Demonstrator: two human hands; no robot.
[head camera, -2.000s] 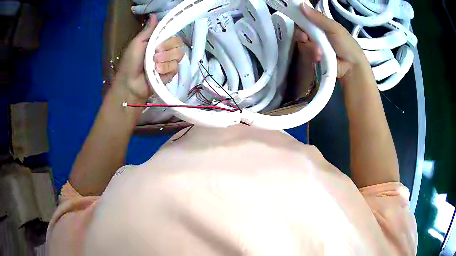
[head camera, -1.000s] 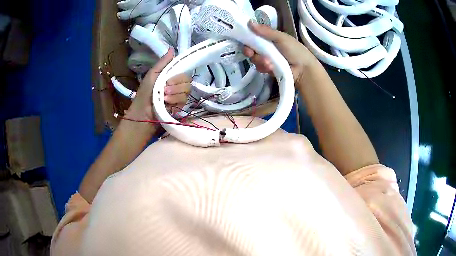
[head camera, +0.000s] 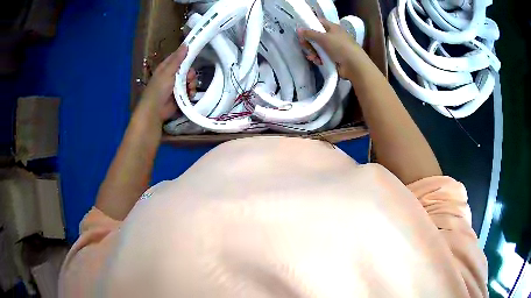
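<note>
My left hand (head camera: 170, 81) holds a white curved neck fan arm (head camera: 181, 93) with dark slots along its upper curve. My right hand (head camera: 332, 49) holds a second white curved arm (head camera: 331, 87). The two arms form a ring, with their narrow ends near each other at the bottom and red and black lead wires (head camera: 247, 100) around there. The ring is over the open cardboard box (head camera: 374, 70), which holds many loose white arms. The upper ends of the held arms blend with those in the box.
A pile of white arms (head camera: 448, 75) lies on the black bench (head camera: 431, 145) at the right, one thin wire trailing from it. A pale edge rail (head camera: 496, 151) curves beside the glossy green conveyor. Brown cardboard pieces (head camera: 38, 131) are at the far left.
The ring of two arms has moved away from my body and down over the box. Its narrow ends, closely together before, are now slightly apart or overlapping differently. Both hands still hold the arms.
</note>
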